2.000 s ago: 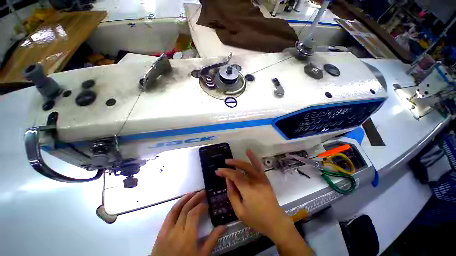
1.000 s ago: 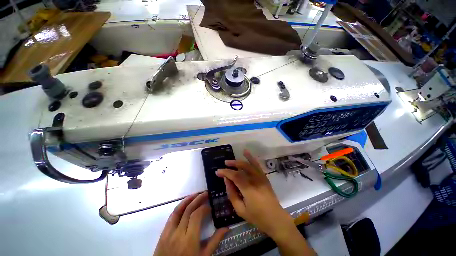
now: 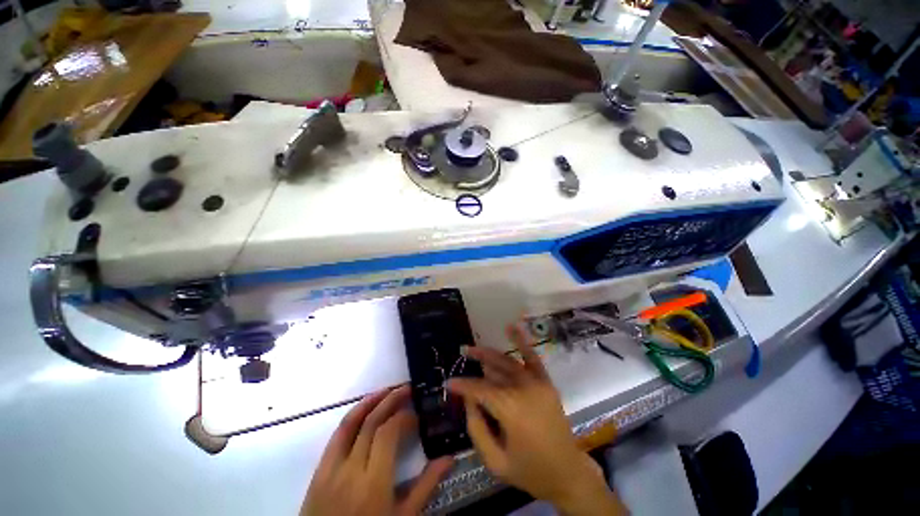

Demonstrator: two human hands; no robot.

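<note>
A black smartphone (image 3: 432,343) lies on the machine bed in front of the white JACK sewing machine (image 3: 484,264), its screen dark with faint marks. My right hand (image 3: 525,413) is over the phone's right side, fingers apart, index finger and thumb at the screen. My left hand (image 3: 371,459) rests at the phone's lower left edge, fingers bent and thumb near its bottom end. Neither hand grips anything. The presser foot area (image 3: 252,365) is at the left under the head, with no cloth under it.
A tray right of the phone holds yellow and green scissor loops (image 3: 682,365), an orange-handled tool (image 3: 673,306) and small metal tools. A measuring strip (image 3: 646,403) runs along the front edge. Brown cloth (image 3: 494,50) lies behind the machine. A curved metal guard (image 3: 48,312) is at the left.
My right hand has moved slightly down the phone screen, and its thumb and index finger are lower. The left hand stays beside the phone. The view has shifted slightly.
</note>
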